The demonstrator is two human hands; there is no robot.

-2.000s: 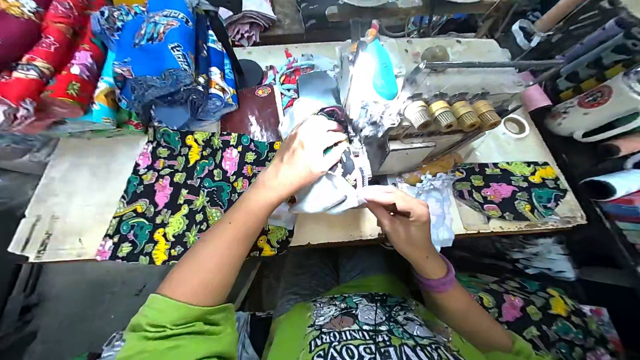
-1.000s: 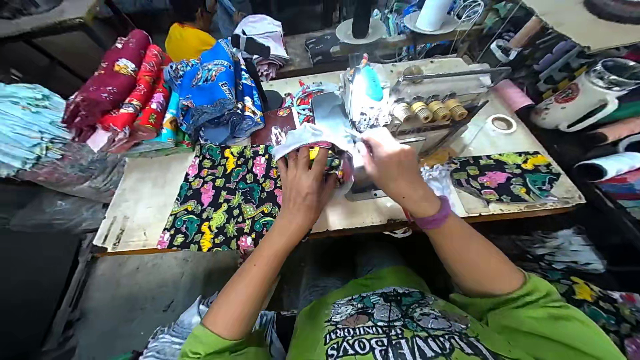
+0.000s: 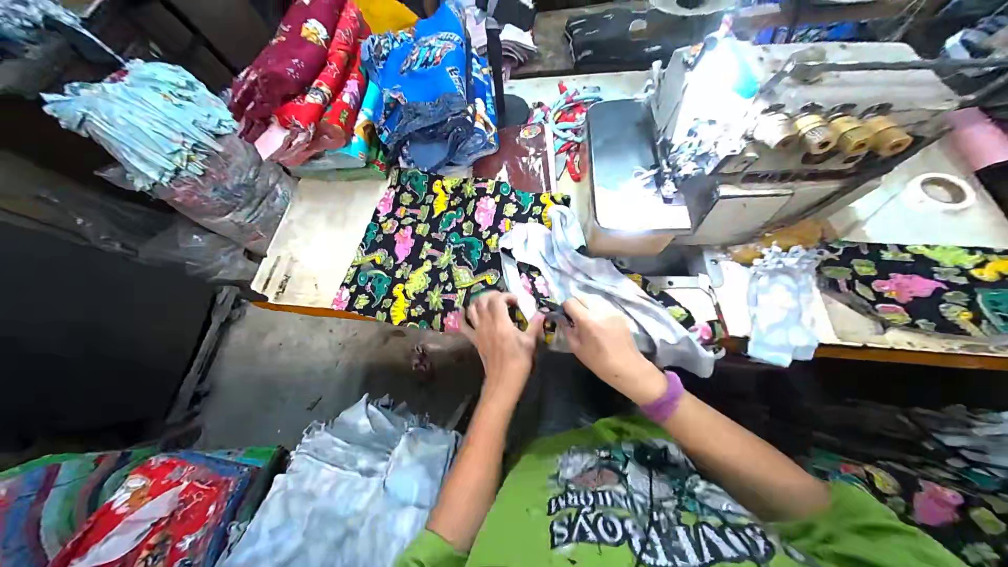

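Black dinosaur-print fabric (image 3: 441, 244) lies flat on the left of the sewing table. Over its right part runs a whitish-grey cloth piece (image 3: 606, 283), partly joined or laid with more of the dark print; I cannot tell which. My left hand (image 3: 500, 327) pinches the dark edge at the table's front. Close beside it, my right hand (image 3: 602, 339), with a purple band at the wrist, grips the same bundle where grey and dark cloth meet. The overlock-type sewing machine (image 3: 732, 150) stands beyond and to the right, its plate (image 3: 630, 173) lit by a lamp.
Rolled red and blue printed fabrics (image 3: 429, 87) lie at the back left, near a light-blue cloth bundle (image 3: 150, 118). White cloth pieces (image 3: 783, 303) hang over the right front edge. A tape roll (image 3: 941, 191) sits at right. Light-grey cloths (image 3: 354, 488) are stacked below left.
Both hands have moved from beside the machine's lit plate to the table's front edge, bringing the grey cloth with them. It is now spread out lengthwise. The view has swung left.
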